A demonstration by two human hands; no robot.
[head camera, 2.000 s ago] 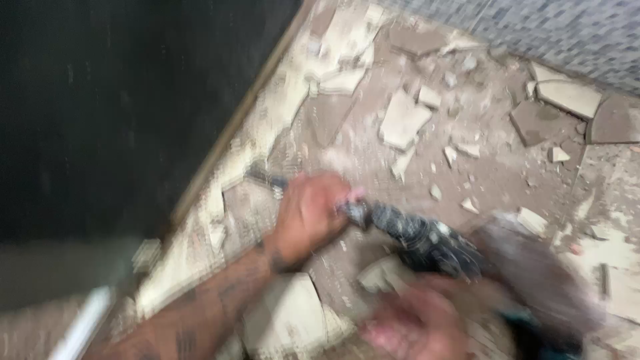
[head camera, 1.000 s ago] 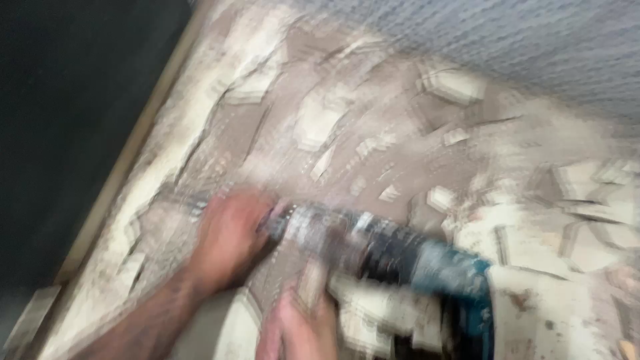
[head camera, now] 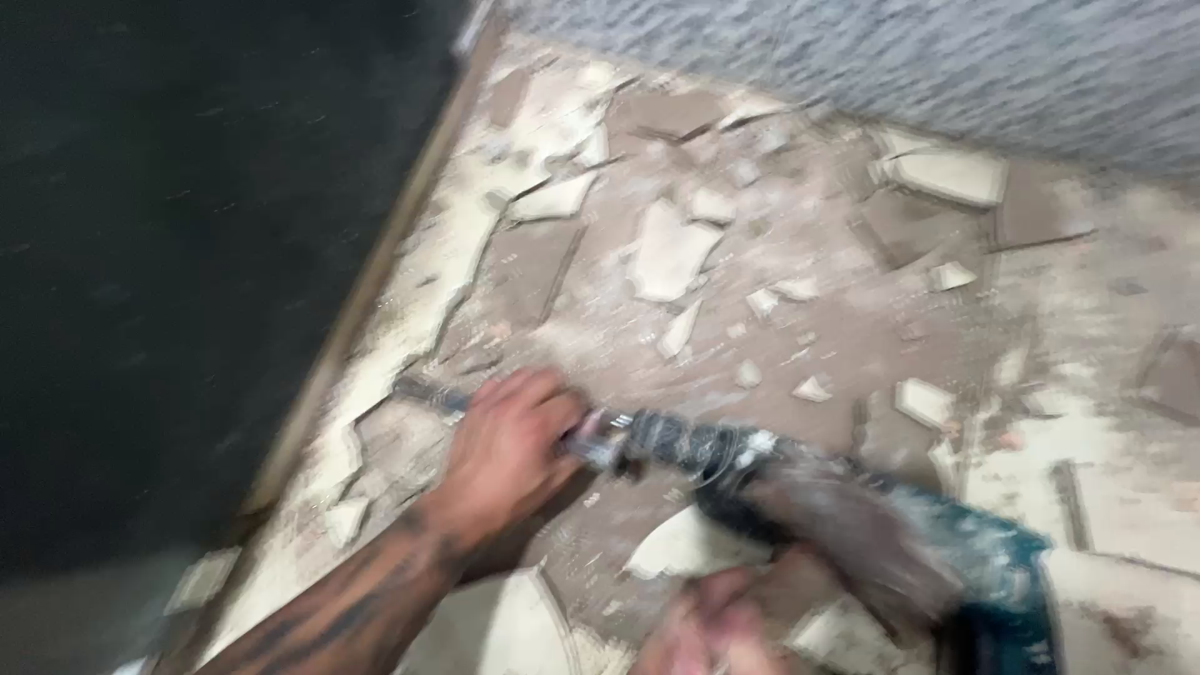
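A dusty power hammer (head camera: 994,544) with a teal body lies across the lower right, its dark front part pointing left. My left hand (head camera: 516,431) is closed around its chisel (head camera: 427,392) just ahead of the chuck (head camera: 600,441). The chisel's end is at the broken edge of a cream tile strip (head camera: 459,253). At the bottom middle, my right hand (head camera: 722,619) is strongly blurred below the tool; whether it grips anything cannot be told. A brownish blurred shape (head camera: 844,525) covers part of the tool's body.
Broken cream tile pieces (head camera: 675,248) and small chips lie scattered over the brownish floor bed (head camera: 797,347). A dark panel or surface (head camera: 187,234) with a brown edge borders the left. A grey mosaic-patterned surface (head camera: 891,75) runs along the top. More tile (head camera: 1134,497) lies at the right.
The view has shifted. My left hand stays around the chisel. The brownish blurred shape now covers part of the tool's body, which showed more fully one second ago.
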